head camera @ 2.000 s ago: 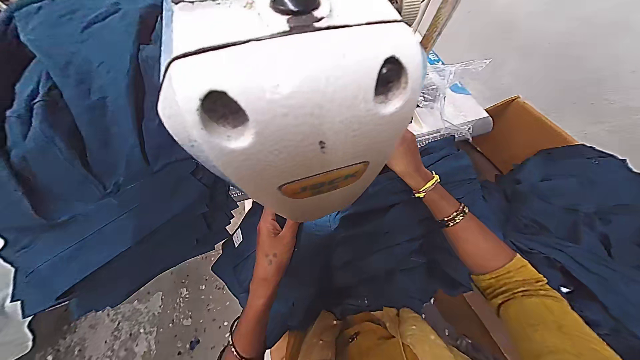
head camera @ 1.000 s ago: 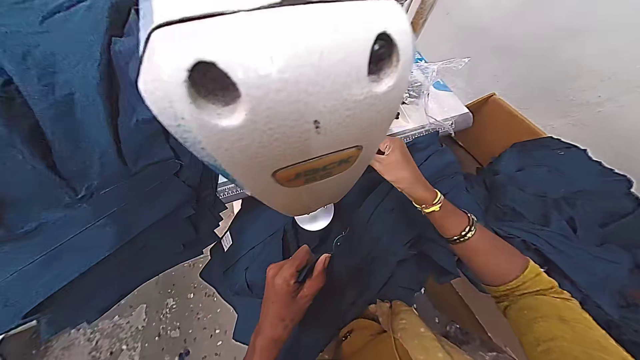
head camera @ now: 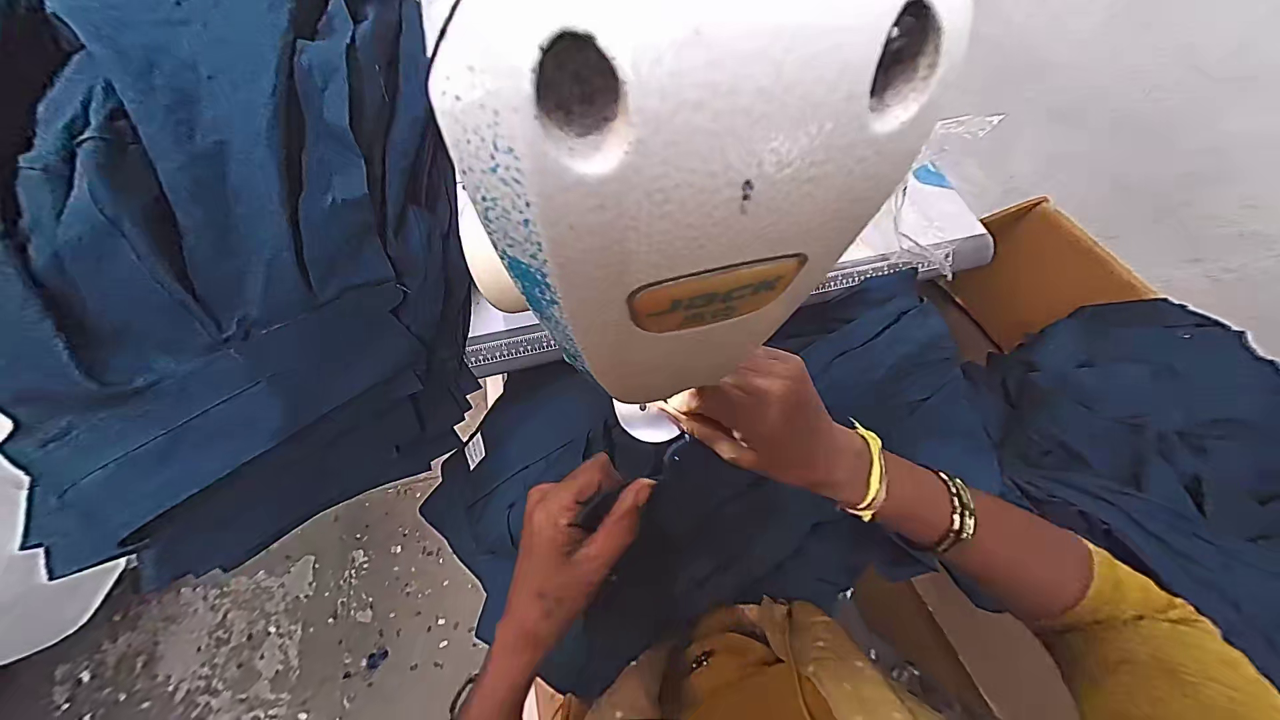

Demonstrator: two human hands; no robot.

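Observation:
A white Jack sewing machine head (head camera: 690,200) fills the upper middle of the view. Dark blue fabric (head camera: 740,530) lies beneath it and drapes toward my lap. My left hand (head camera: 575,540) pinches this fabric between thumb and forefinger, left of the machine's tip. Close under the tip, my right hand (head camera: 765,420) has its fingers together beside a round white lit part (head camera: 648,420). Whether those fingers hold thread or cloth cannot be made out. The needle area is hidden behind the machine head.
Stacked blue fabric pieces (head camera: 230,400) hang at the left. More blue cloth (head camera: 1150,450) lies at the right, by an open cardboard box (head camera: 1060,260). A ruler strip (head camera: 515,345) edges the machine bed. Clear plastic wrap (head camera: 930,220) sits behind. The speckled floor (head camera: 340,600) shows at lower left.
My right hand has come from the machine's right side to just under its tip. My left hand, beneath the head two seconds ago, is now lower and nearer me on the fabric.

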